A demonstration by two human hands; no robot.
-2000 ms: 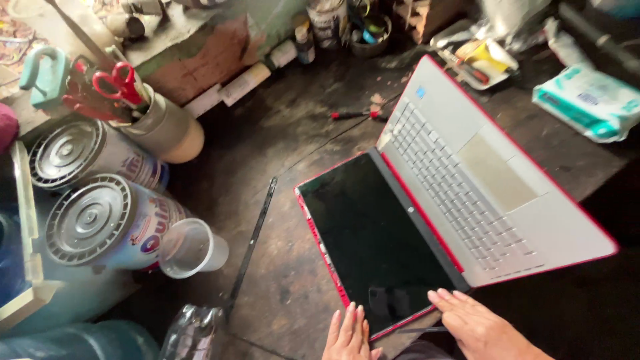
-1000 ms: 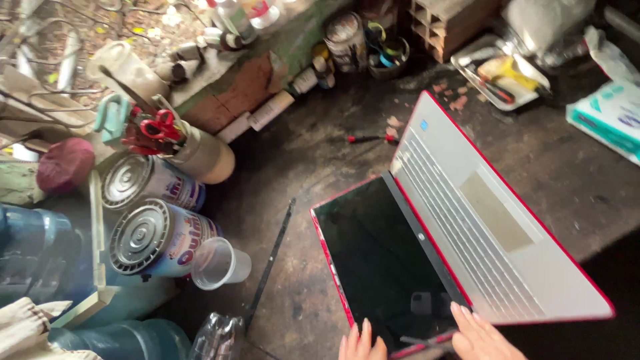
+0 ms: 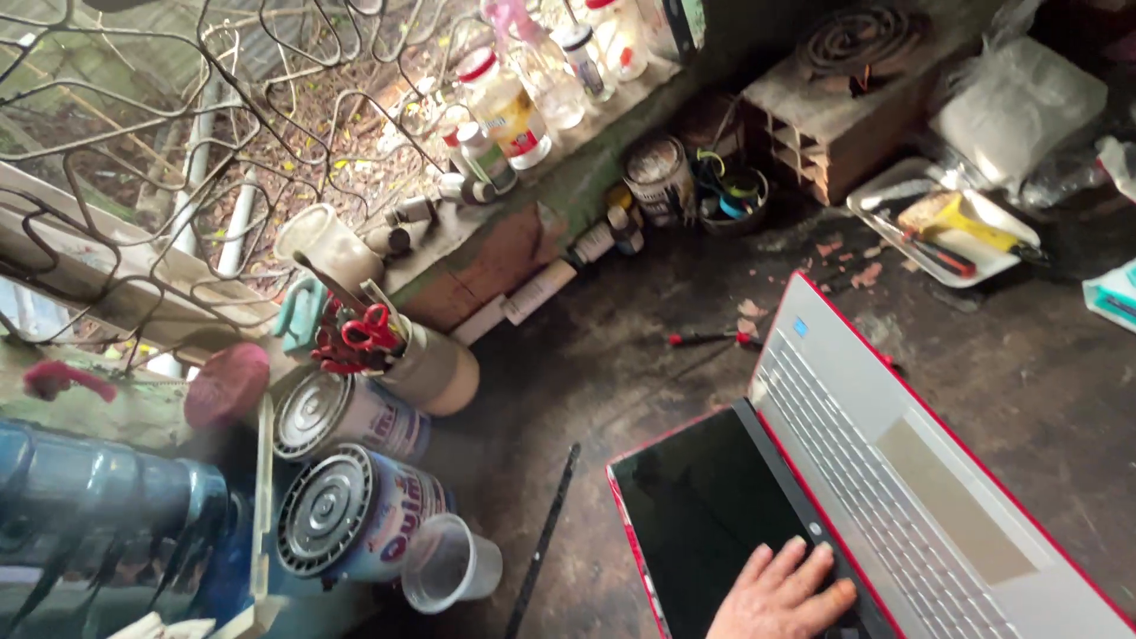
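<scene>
My left hand (image 3: 781, 590) rests with fingers apart on the lower right of the dark laptop screen (image 3: 710, 515), its fingertips near the black strip with the round logo. My right hand is out of view. The laptop is opened wide; its silver keyboard half (image 3: 896, 479), edged in red, lies to the right of the screen and runs out of the frame. Red shows along the screen's uncovered left edge. A long thin black strip (image 3: 546, 537) lies on the dark table, left of the laptop. Beyond the laptop is a red-and-black tool (image 3: 710, 338), perhaps a screwdriver.
At the left stand a clear plastic cup (image 3: 451, 564), two lidded tubs (image 3: 327, 510) and a container (image 3: 435, 373) with red-handled scissors (image 3: 371, 328). A white tray (image 3: 963, 277) with tools is at the back right, near a hollow brick (image 3: 816, 124). Glass jars (image 3: 506, 111) line the ledge.
My left hand has moved up the screen from its lower edge. My right hand, on the laptop's edge before, has left the view. The view has swung towards the window.
</scene>
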